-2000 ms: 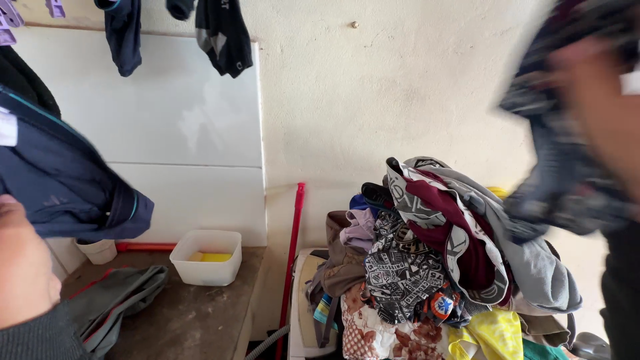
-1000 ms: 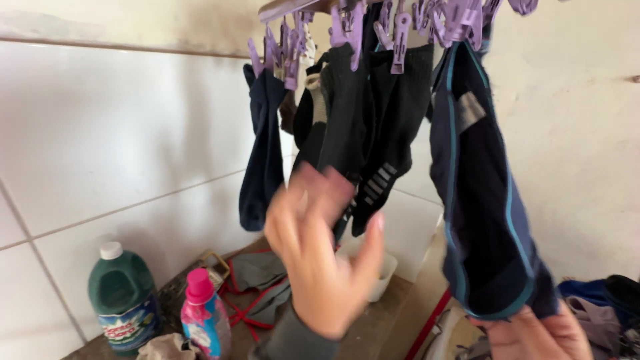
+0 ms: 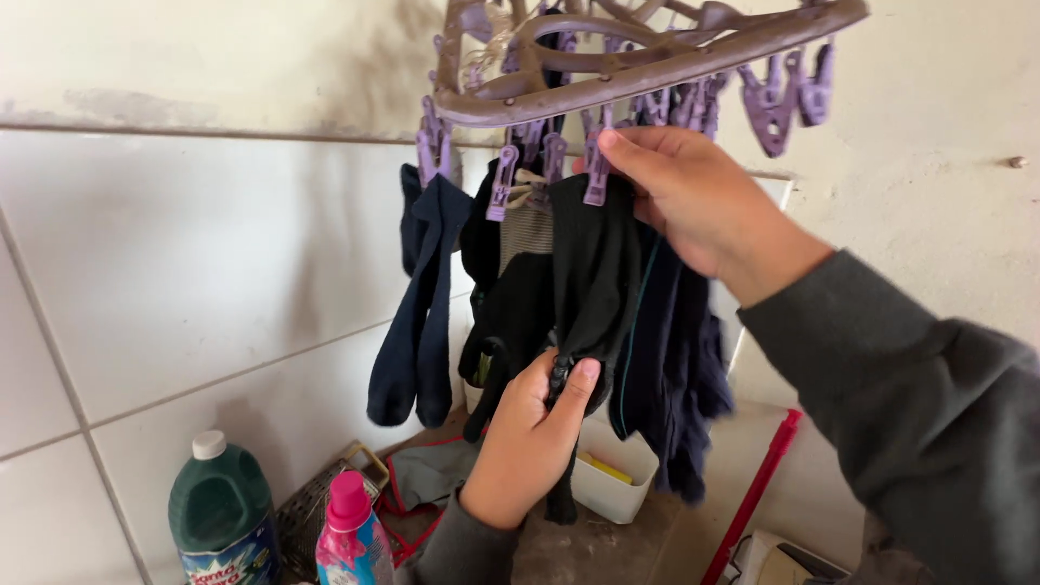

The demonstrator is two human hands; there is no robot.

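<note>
A hanging clip dryer with a brown plastic frame [image 3: 601, 93] fills the top middle, with purple clothespins on it. My right hand [image 3: 682, 195] pinches a purple clothespin [image 3: 597, 166] that is clipped on the top of a black sock [image 3: 597, 252]. Lower on that sock, my left hand [image 3: 540, 431] grips the fabric between thumb and fingers. Dark blue socks [image 3: 431, 301] hang to the left. More black socks [image 3: 512, 301] hang behind my left hand, and dark navy garments [image 3: 670, 366] hang behind and to the right of the held sock.
Below left stand a green bottle with a white cap [image 3: 219, 504] and a pink-capped bottle [image 3: 351, 536]. A white plastic tub [image 3: 621, 479], a grey cloth with red edging [image 3: 431, 471] and a dark basket [image 3: 313, 504] are on the surface below. A red pole [image 3: 751, 500] leans at the right.
My right hand has left the navy garment it held below the dryer and is up at a clothespin. My left hand, raised with fingers apart earlier, now grips a black sock. The view has shifted.
</note>
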